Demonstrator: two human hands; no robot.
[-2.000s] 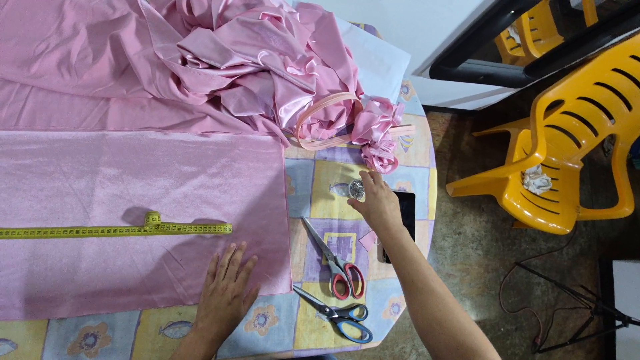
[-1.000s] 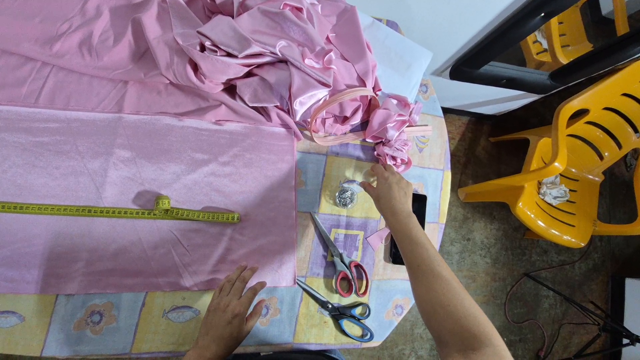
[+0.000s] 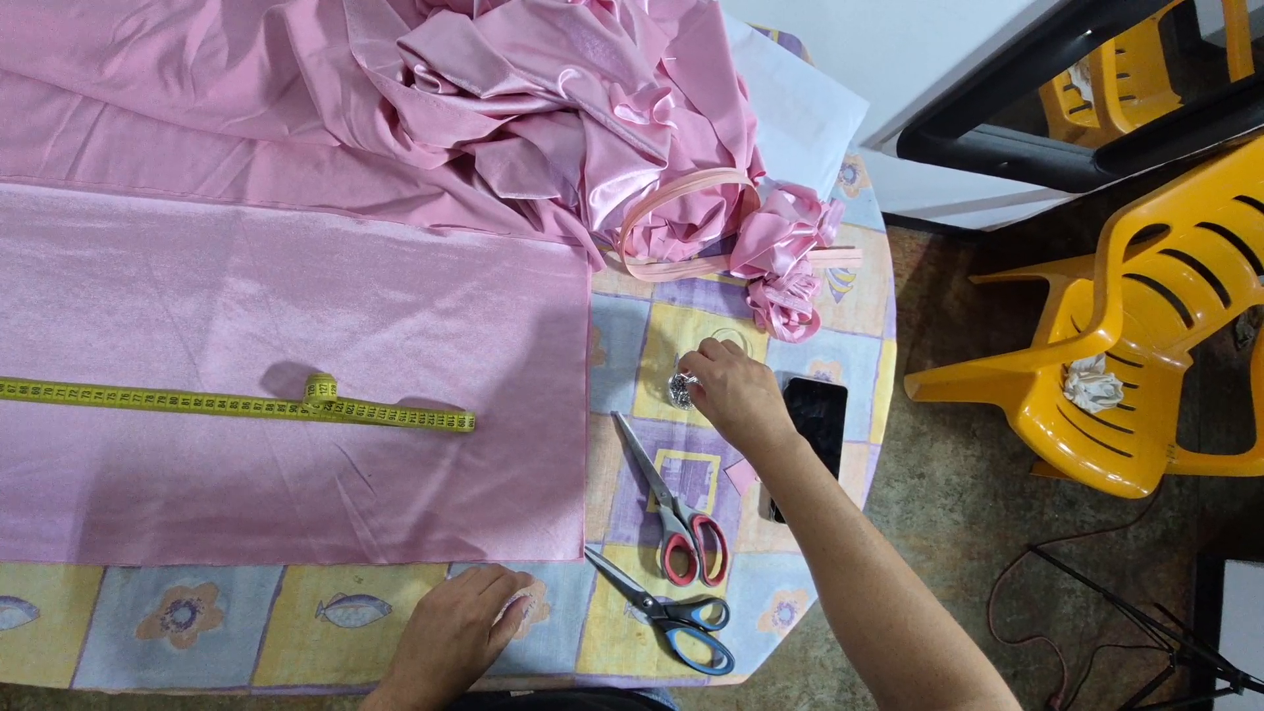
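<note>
My right hand (image 3: 733,395) reaches over a small clear container of silvery pins (image 3: 681,389), its fingertips at the container's edge; whether they pinch anything is hidden. A thin clear round lid (image 3: 733,342) lies just beyond the fingers. My left hand (image 3: 456,632) rests on the patterned tablecloth below the pink fabric (image 3: 296,296), fingers loosely bent, holding nothing. A yellow tape measure (image 3: 227,403) lies across the flat fabric, partly rolled. Red-handled scissors (image 3: 675,513) and blue-handled scissors (image 3: 664,614) lie between my hands.
Bunched pink satin (image 3: 563,128), a peach zipper strip (image 3: 691,265) and a satin scrap (image 3: 785,306) lie at the back. A black phone (image 3: 818,425) sits under my right forearm's side. A yellow plastic chair (image 3: 1116,395) stands right of the table.
My right hand has moved to the pin container. My left hand has drawn off the fabric's edge onto the tablecloth. The clear lid now lies apart from the container.
</note>
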